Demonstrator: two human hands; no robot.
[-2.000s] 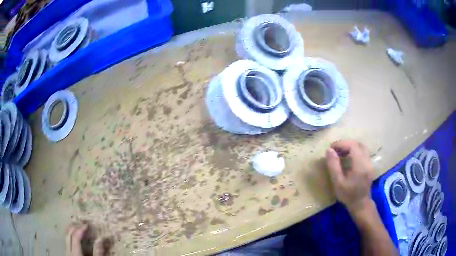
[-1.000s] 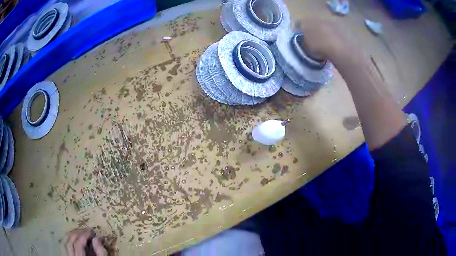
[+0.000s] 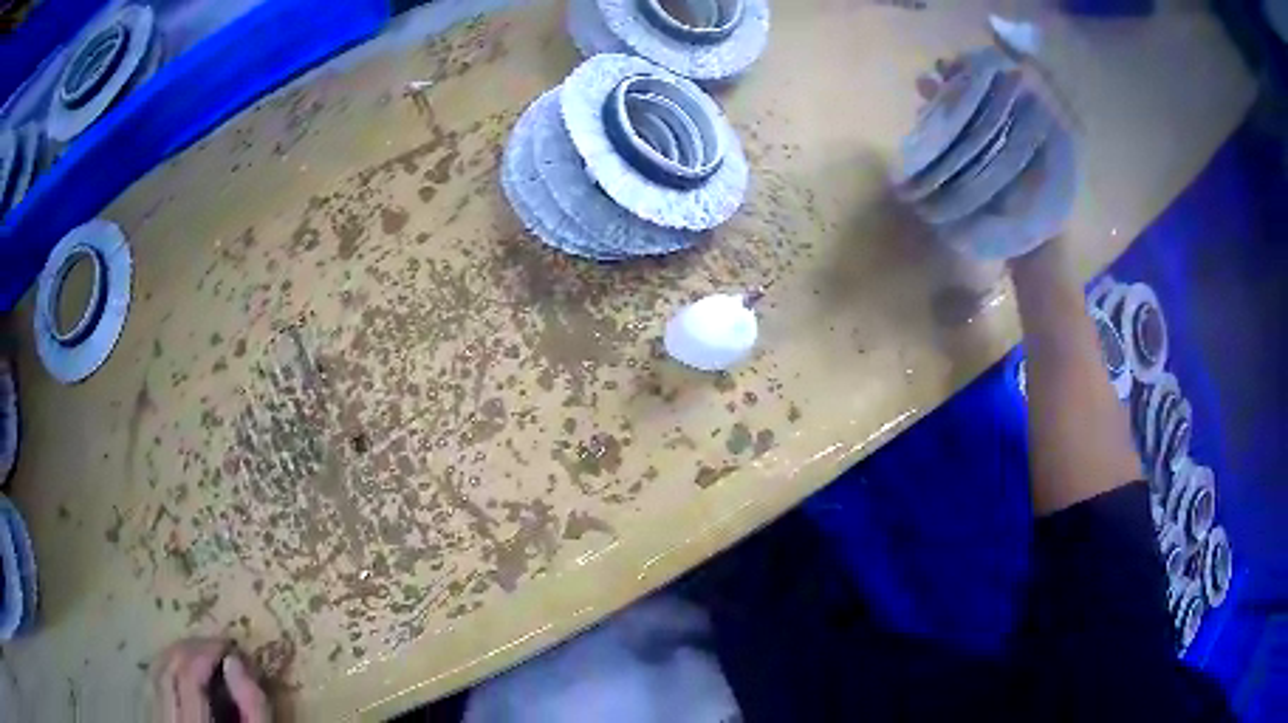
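My right hand (image 3: 944, 74) holds a stack of several flanged rings (image 3: 989, 156) above the right part of the bench; the rings hide most of the hand and only some fingertips show. My left hand (image 3: 212, 684) is at the bottom left edge, partly cut off, fingers curled on the bench; whether it holds anything I cannot tell. Two stacks of grey flanged rings stand on the bench, one at the middle (image 3: 657, 148) and one behind it (image 3: 689, 40), cut by the top edge. The white glue bottle (image 3: 711, 332) lies in front of them.
A single ring (image 3: 84, 301) lies at the left, with ring stacks (image 3: 14, 565) at the left edge. A blue crate (image 3: 254, 71) with rings is at the upper left. Another blue crate with rings (image 3: 1164, 424) is below the bench at the right. A white scrap (image 3: 1014, 34) lies far right.
My right hand went to the right-hand stack of rings, took hold of it and lifted it off to the right. The view has shifted; my left hand stays at the lower left.
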